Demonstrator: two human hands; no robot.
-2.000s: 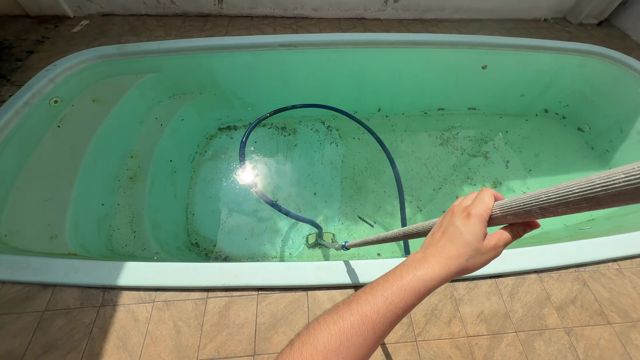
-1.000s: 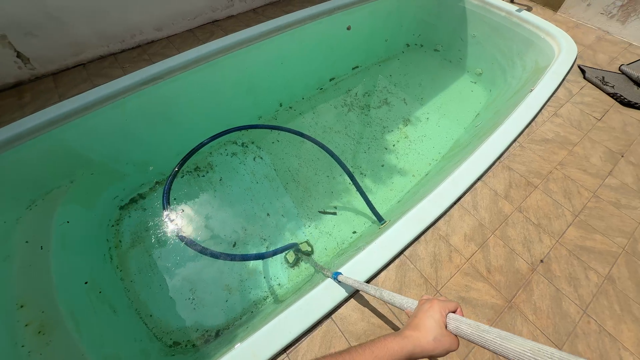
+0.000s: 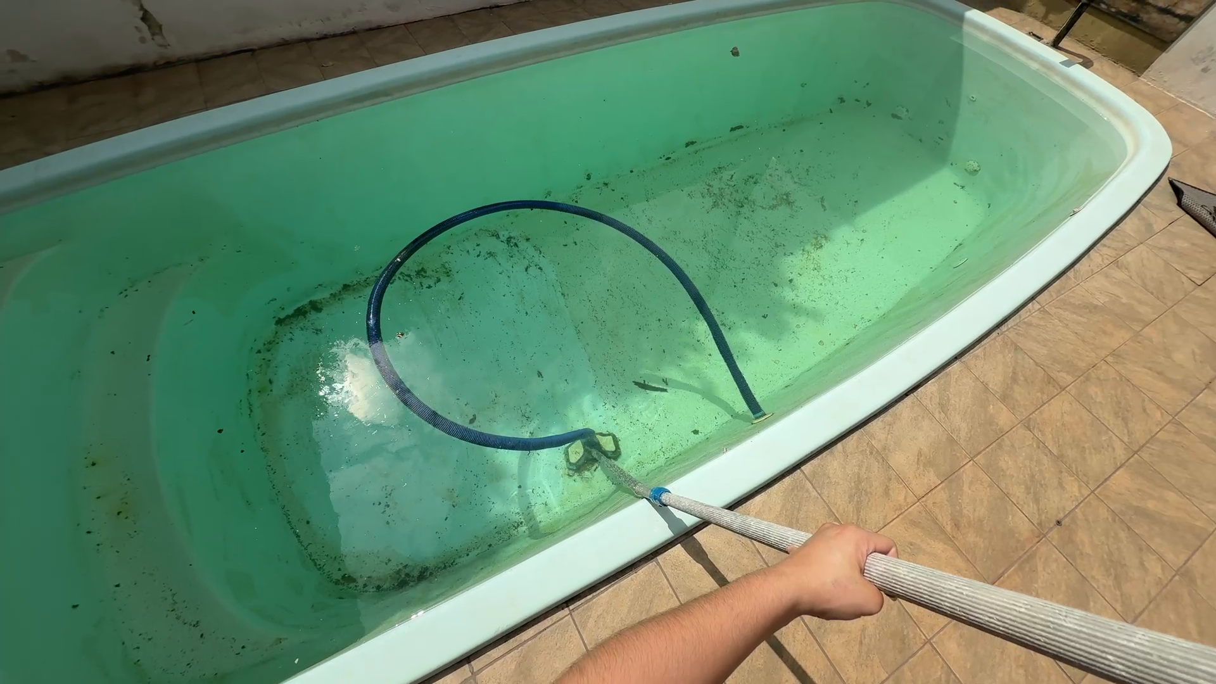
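My left hand (image 3: 840, 572) is closed around a ribbed pale-grey telescopic pole (image 3: 1007, 613), with the forearm coming in from the bottom edge. The pole passes over the near rim of the pool to a blue collar (image 3: 658, 495). Beyond the collar, its thinner end runs down into the water to a pool vacuum head (image 3: 591, 452). A dark blue hose (image 3: 513, 205) leaves the head and curves in a wide loop through the pool, ending near the close wall. The pole's rear end runs out of view at the lower right. My right hand is not in view.
The pool's pale rim (image 3: 817, 429) borders greenish water with dark debris on the floor. Rounded steps (image 3: 123, 380) lie at the left. Brown tiles (image 3: 1026, 484) surround the rim. A dark mesh item (image 3: 1195, 204) lies at the right edge, and a weathered wall (image 3: 228, 28) stands behind.
The view has swung markedly between frames. My left hand stays closed on the pole, which now slopes down to the right instead of rising to the right as two seconds ago.
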